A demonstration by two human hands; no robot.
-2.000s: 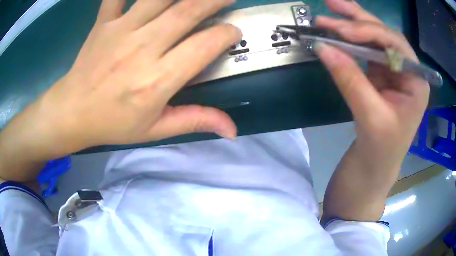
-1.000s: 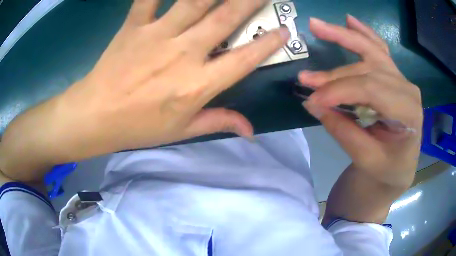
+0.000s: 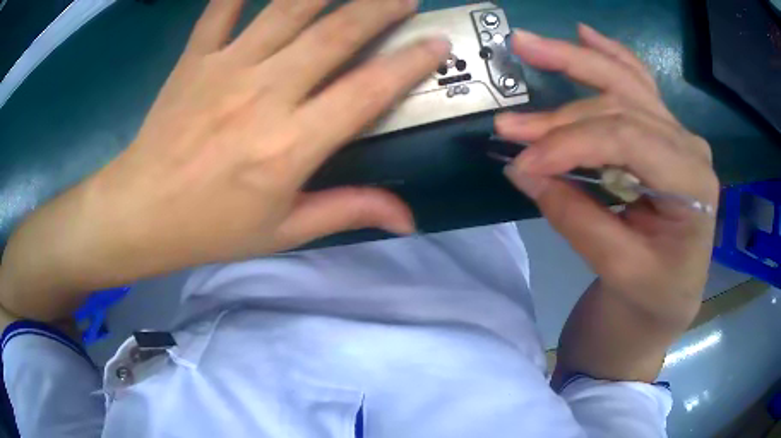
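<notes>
The silver fixture plate (image 3: 411, 108) lies on the dark green bench. Its right end block has two round screw heads, and one station of dark holes above a slot shows. My left hand (image 3: 248, 137) lies flat over the plate's left part, fingers spread, the index fingertip beside the station; it hides the rest of the plate. My right hand (image 3: 617, 162) is right of the plate's lower right corner. It holds the slim tweezers (image 3: 587, 178) with a yellowish wrap; their tips are blurred over the bench, off the plate.
The green bench (image 3: 445, 192) has its front edge just before my white uniform (image 3: 342, 325). A black tray (image 3: 738, 77) is at the far right. Blue plastic items (image 3: 754, 224) show below the bench at right and left. A pale curved stripe crosses the upper left.
Compared with two seconds ago, the plate sits further left and the tweezers have moved off it, down toward me. My left hand moved right across the plate, then back left.
</notes>
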